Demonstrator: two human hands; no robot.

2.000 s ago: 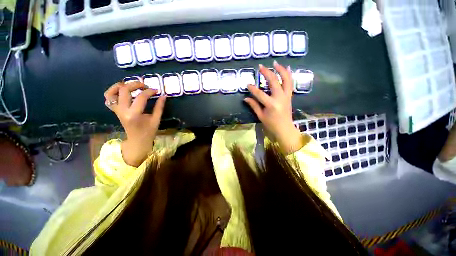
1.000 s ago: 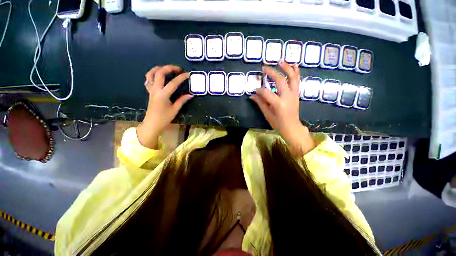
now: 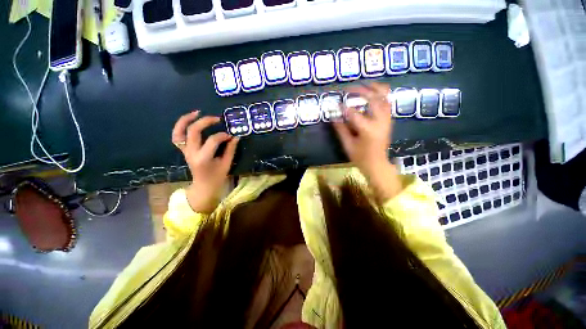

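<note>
Two rows of small square smartwatches lie on the dark green bench mat. The far row (image 3: 299,67) shows mostly white screens, with blue ones at its right end. The near row (image 3: 308,109) shows dark screens with menu lines at both ends and brighter ones in the middle. My left hand (image 3: 204,149) rests at the left end of the near row, fingers spread, thumb and fingertips beside the end watch. My right hand (image 3: 369,128) is blurred over the near row right of its middle, hiding part of one or two watches; whether it grips one cannot be told.
A thick white tray (image 3: 308,26) with dark watches runs along the far side. A phone (image 3: 65,35) with a white cable (image 3: 74,122) lies upper left, beside a pen and small white case (image 3: 117,37). Another white tray (image 3: 565,83) is at right; a watch-filled grid (image 3: 475,180) sits below the bench edge.
The view has shifted. Near-row screens at the left went from white to dark with menu lines. Some far-row screens at the right turned blue. My right hand is farther from my left along the near row.
</note>
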